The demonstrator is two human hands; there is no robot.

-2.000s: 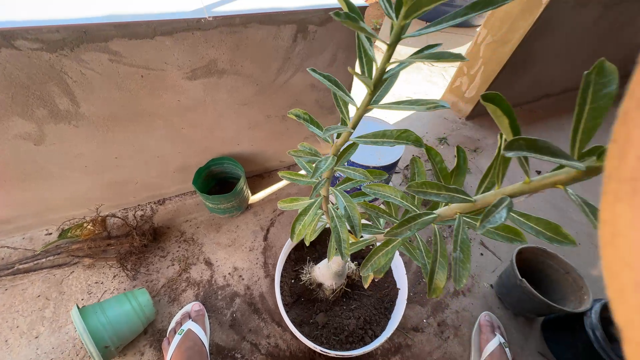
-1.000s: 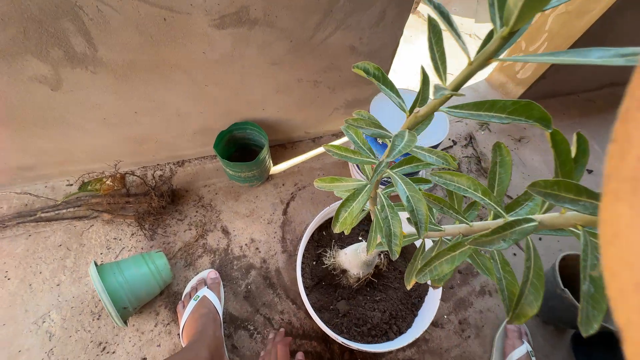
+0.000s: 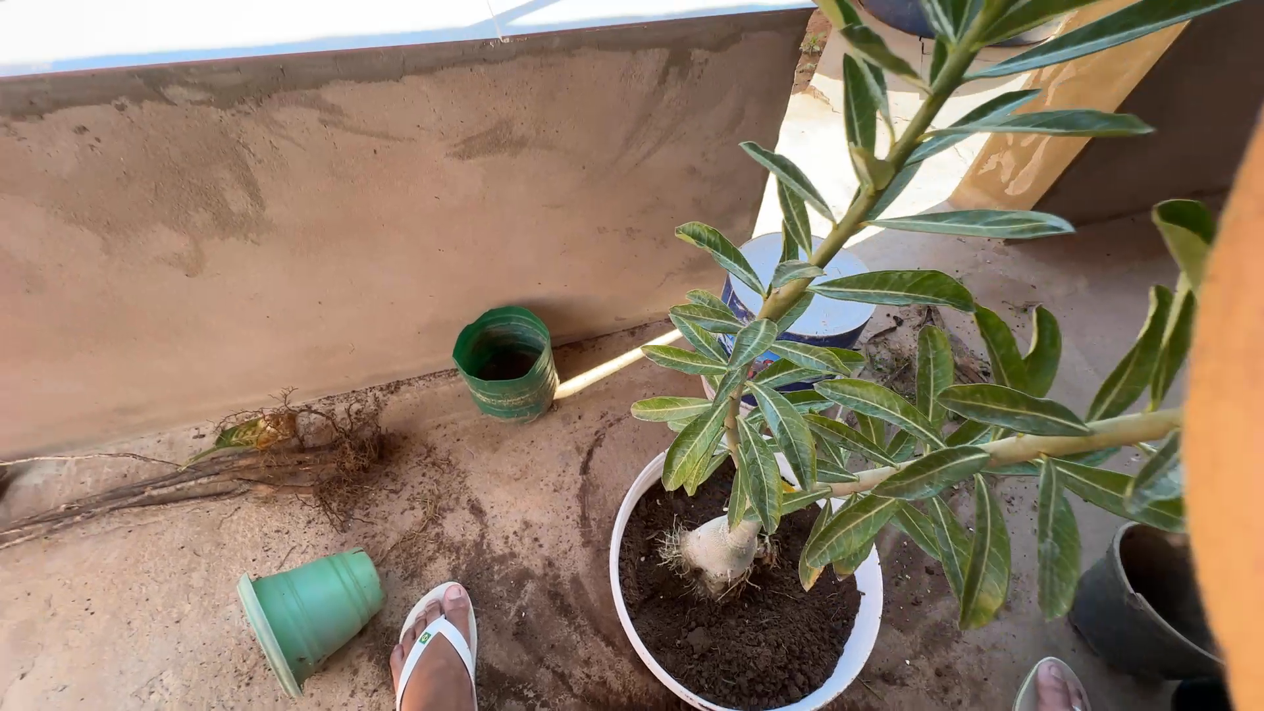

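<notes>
Neither my left hand nor my right hand shows in the head view now. A leafy plant with a thick pale swollen base (image 3: 721,549) stands in a round white pot (image 3: 628,592) of dark soil (image 3: 750,642). Fine roots spread from the base at the soil's surface. Two long green stems (image 3: 849,222) rise from it, one toward the upper right and one out to the right. Their leaves hide part of the pot's far rim.
A green container (image 3: 508,365), a tipped light green pot (image 3: 314,614) and a bundle of uprooted roots (image 3: 336,456) lie left. Behind the plant stands a white-lidded blue bucket (image 3: 828,308). A dark pot (image 3: 1145,602) stands right. My sandalled feet (image 3: 439,642) flank the white pot. A low wall (image 3: 375,217) runs behind.
The fingers seen at the bottom edge beside the white pot one second ago are out of view. The view has shifted, and the plant stays in the pot.
</notes>
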